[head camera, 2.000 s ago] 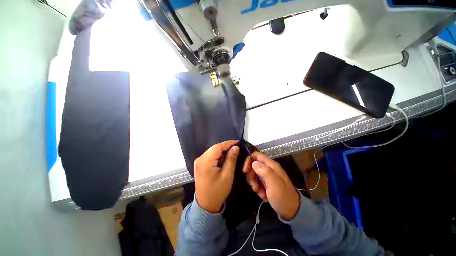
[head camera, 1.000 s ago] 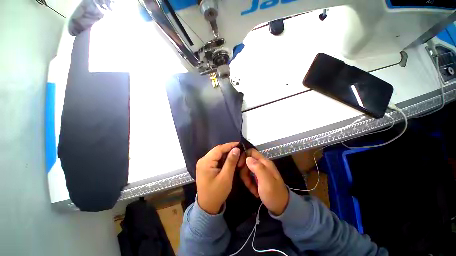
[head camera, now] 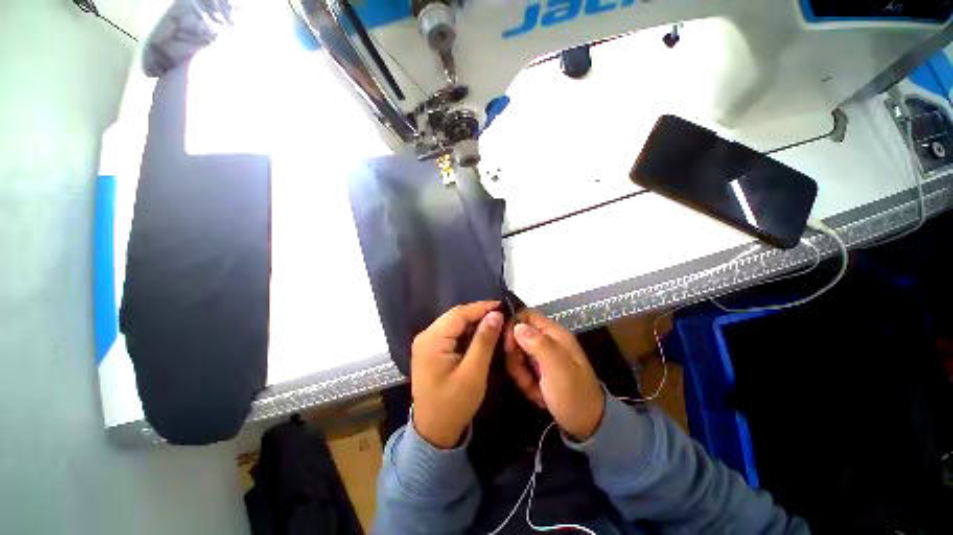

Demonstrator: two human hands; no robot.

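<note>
A dark cloth panel (head camera: pixel 423 256) lies on the white machine table, its far end under the presser foot and needle (head camera: pixel 460 157). Its near end hangs over the table's front edge. My left hand (head camera: pixel 451 371) pinches the panel's right edge between thumb and forefinger. My right hand (head camera: pixel 554 371) pinches the same edge just beside it, fingertips nearly touching. The folded edge between the fingertips is too small to read clearly. A second dark cut panel (head camera: pixel 199 293) with a rounded lower end lies flat at the left.
A black smartphone (head camera: pixel 723 180) with a white cable lies right of the needle. The sewing machine (head camera: pixel 648 52) spans the back. A measuring scale (head camera: pixel 324 391) runs along the front edge. Bunched grey cloth (head camera: pixel 180 40) lies far left. Dark cloth (head camera: pixel 298 481) and a blue crate (head camera: pixel 705 387) are below.
Compared with two seconds ago, my right hand has moved slightly left, closer to my left hand. My left hand has barely moved. The panel's right edge has shifted slightly.
</note>
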